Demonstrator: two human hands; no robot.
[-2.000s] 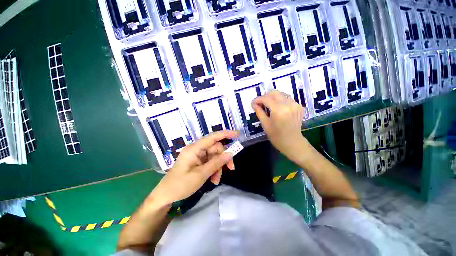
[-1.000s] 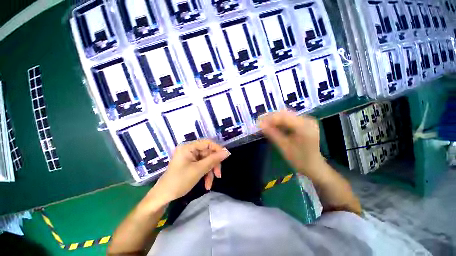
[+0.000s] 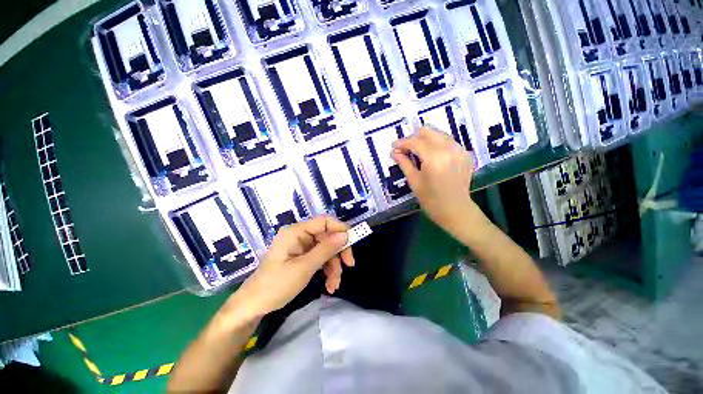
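Note:
A clear blister tray (image 3: 297, 163) lies tilted on the green bench with display modules (image 3: 289, 79) in its pockets, white with dark borders. My left hand (image 3: 304, 258) is at the tray's near edge and pinches a small white liner strip (image 3: 358, 235) with tiny dark marks. My right hand (image 3: 437, 171) is over a front-row pocket to the right of the middle. Its thumb and index finger are close together over the module (image 3: 395, 156). Whether a tiny piece is between those fingertips cannot be seen.
A narrow adhesive sheet (image 3: 58, 192) lies left of the tray, with a stack of sheets (image 3: 8, 238) at the left edge. Stacked filled trays (image 3: 570, 77) stand at the right. A strapped tray bundle (image 3: 578, 208) is below the bench. Yellow-black tape (image 3: 139, 375) marks the floor.
Since one second ago my right hand has moved up and left over the pocket. The strip in my left hand now shows more. The tray lies further left in view than two seconds ago.

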